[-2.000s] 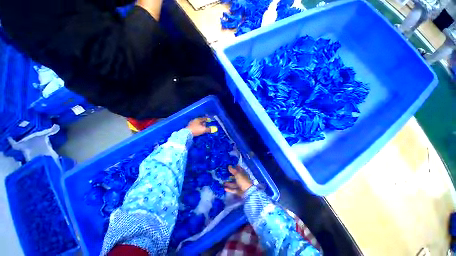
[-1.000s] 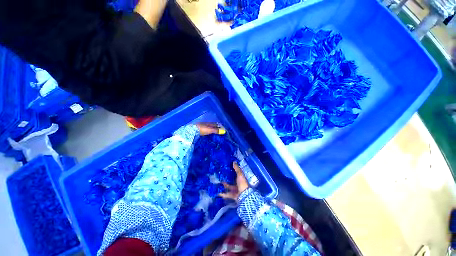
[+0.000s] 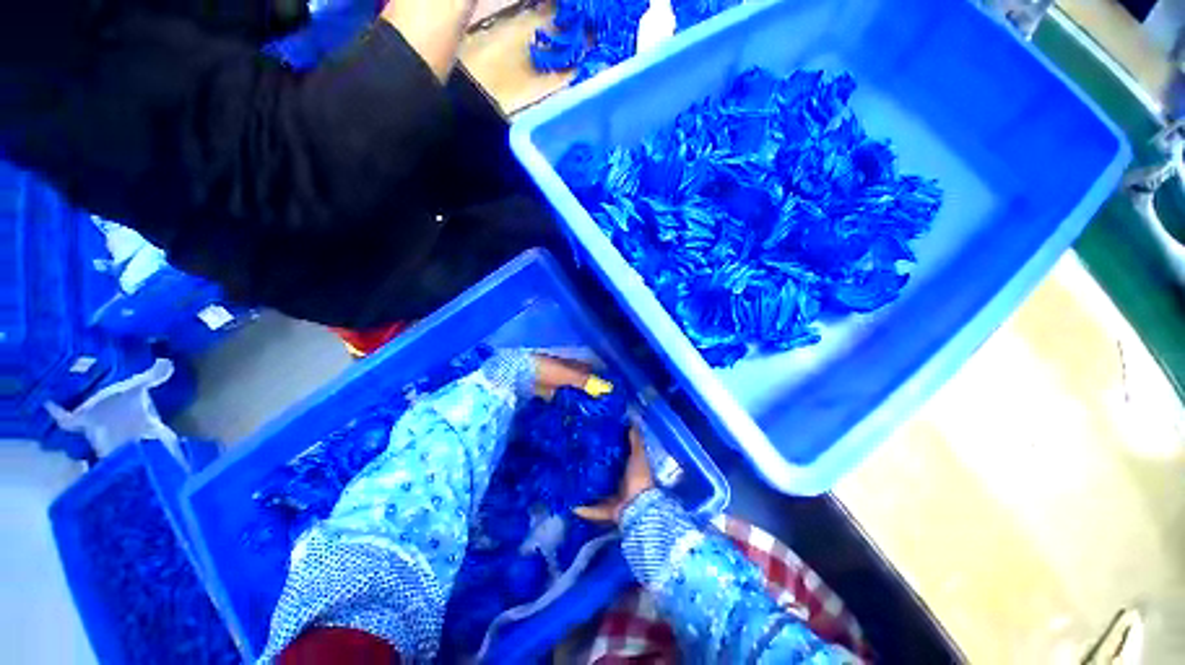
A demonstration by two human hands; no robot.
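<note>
Blue spiky hair parts (image 3: 572,448) are bunched between my two hands, inside the lap-level blue bin (image 3: 377,361). My left hand (image 3: 568,377), with a yellow finger cot, is on the far side of the bunch. My right hand (image 3: 633,478) is curved around its near right side. The two hands hold the bunch from both sides; the undersides and some fingers are hidden. More blue parts and a pale liner (image 3: 546,600) show in the same bin.
A larger blue tote (image 3: 812,470) with heaped spiky parts sits on the tan bench (image 3: 994,487) at right. Another person's dark sleeve (image 3: 299,169) is at upper left. A smaller bin of blue parts (image 3: 130,559) stands at lower left. A green conveyor shows at far right.
My hands have closed in around a bunch of hair parts that now stands higher between them. My left hand has moved down and right. The large tote sits slightly further left in view.
</note>
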